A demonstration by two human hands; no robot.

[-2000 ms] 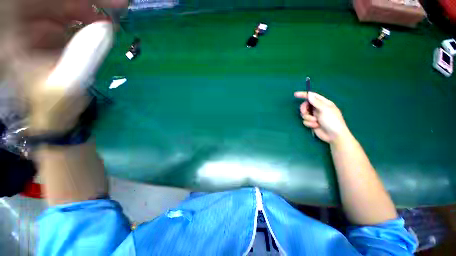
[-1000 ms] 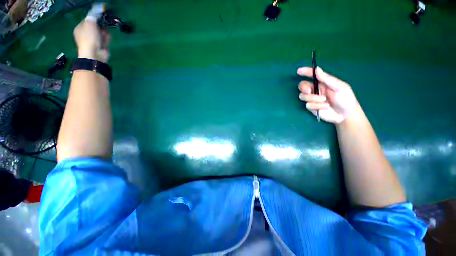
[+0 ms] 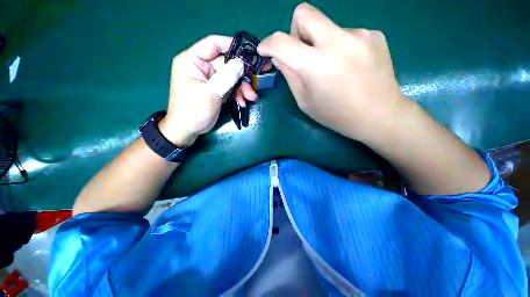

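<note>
My left hand [image 3: 199, 87], with a white finger cot on the thumb, holds a small open black watch housing [image 3: 249, 49] above the green bench. A silver block [image 3: 265, 80] with an orange edge sticks out below the housing's right side. A glossy black piece [image 3: 239, 113] hangs under my left fingers. My right hand [image 3: 343, 75] is bent over the housing's right edge, with fingertips at or touching it. Its grip is hidden behind its own fingers, and the dark stick is not visible.
The green bench [image 3: 104, 58] lies under both hands. A white scrap [image 3: 14, 68] lies at the far left. Part of a black fan cage [image 3: 8, 142] and a dark cable are at the left edge. Red items are at the lower left.
My left hand has come back from the upper left to the centre with a black unit. My right hand has moved up and left to meet it. The view has shifted.
</note>
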